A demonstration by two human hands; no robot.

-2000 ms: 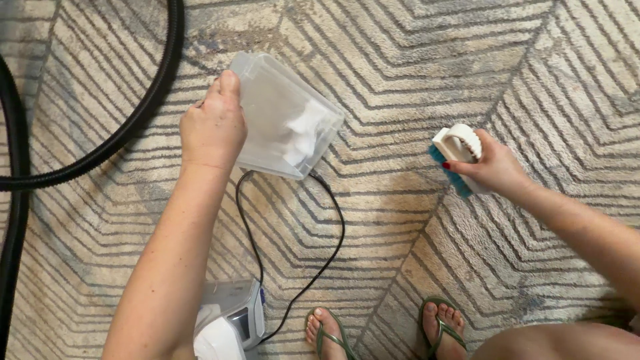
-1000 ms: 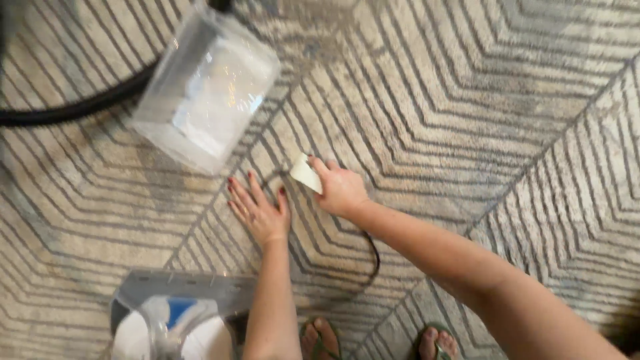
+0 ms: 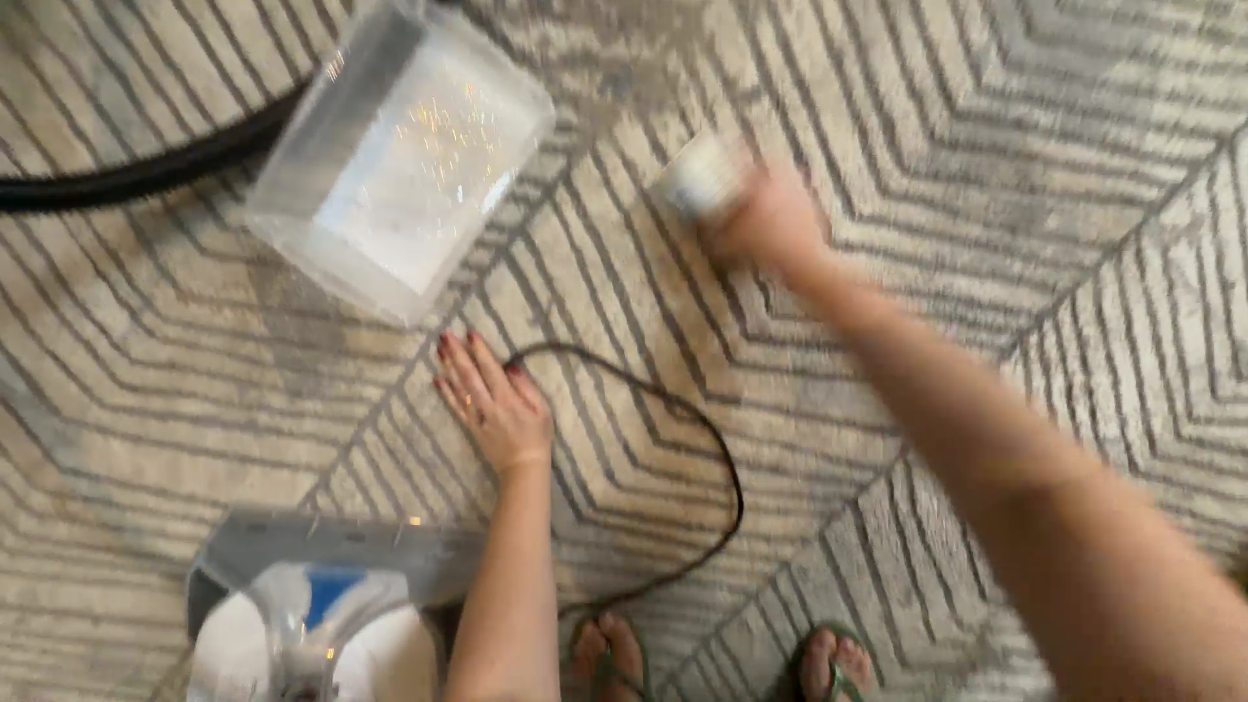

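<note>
My left hand [image 3: 495, 411] lies flat on the patterned carpet [image 3: 624, 468], its fingers slightly apart. A thin black cord [image 3: 726, 458] runs from beside its fingertips and curves down toward the feet. My right hand [image 3: 775, 219], blurred, grips a small whitish brush [image 3: 704, 177] over the carpet, to the upper right of the left hand. The brush's underside cannot be made out. A clear plastic bin [image 3: 283, 200] stands just beyond the left fingertips, with something white in or under its base.
A black ribbed hose [image 3: 146, 175] reaches the bin from the left edge. At the lower left stands a grey and clear plastic machine [image 3: 341, 546] with white parts. Two feet in green flip-flops [image 3: 609, 653] are at the bottom edge.
Two seconds ago my left hand held the bin's rim; it let go and rests on the carpet. My right hand, near the left a second ago, has moved up and right with the brush.
</note>
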